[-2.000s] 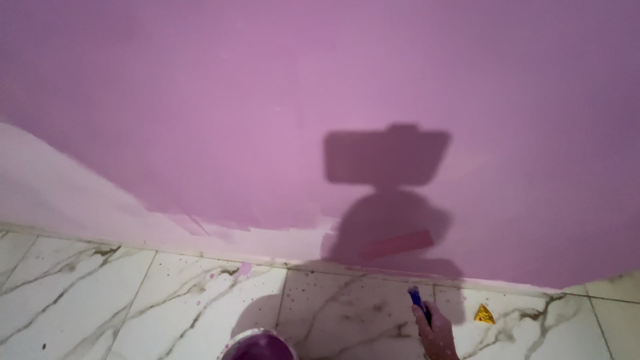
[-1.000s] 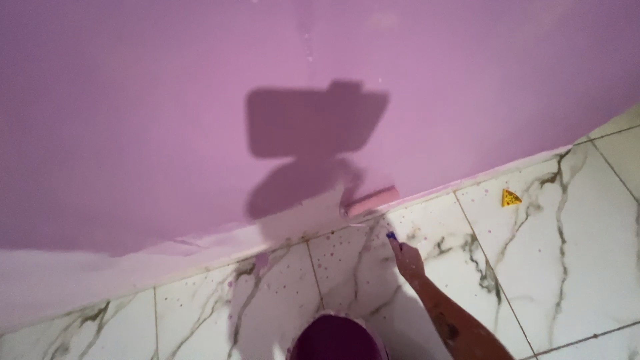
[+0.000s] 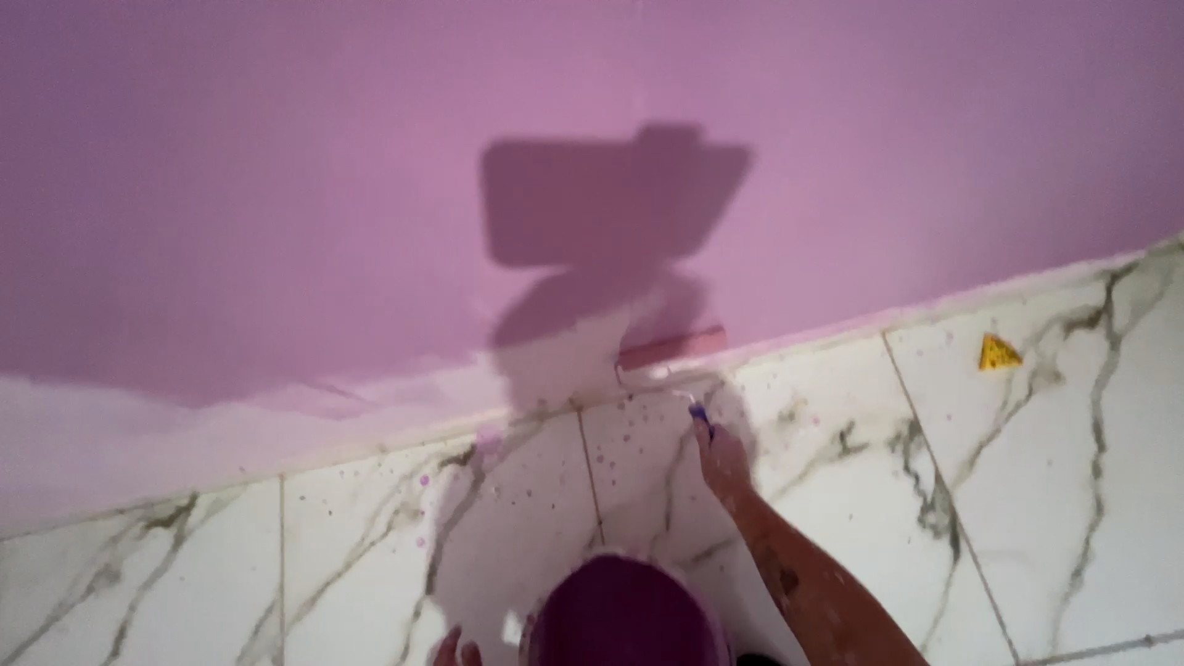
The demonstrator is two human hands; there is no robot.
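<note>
My right hand [image 3: 721, 458] is closed around the blue handle of a paint roller [image 3: 672, 350]. The roller's pink sleeve lies against the bottom of the purple-pink wall [image 3: 324, 185], just above the floor edge, beside a paler unpainted-looking strip. At the bottom edge, my left hand [image 3: 458, 649] shows only by a few fingertips, left of a bucket of purple paint [image 3: 629, 615]; nothing is seen in it, but most of it is out of frame.
White marble-look floor tiles [image 3: 851, 499] meet the wall along a slanting edge and carry paint spatters. A yellow triangular piece [image 3: 999, 352] lies on the floor at the right. A dark shadow falls across the wall and floor. A dark object [image 3: 758, 659] shows at the bottom edge.
My left fingertips have come into view beside the bucket. The roller stays in my right hand, low at the wall. The view has shifted.
</note>
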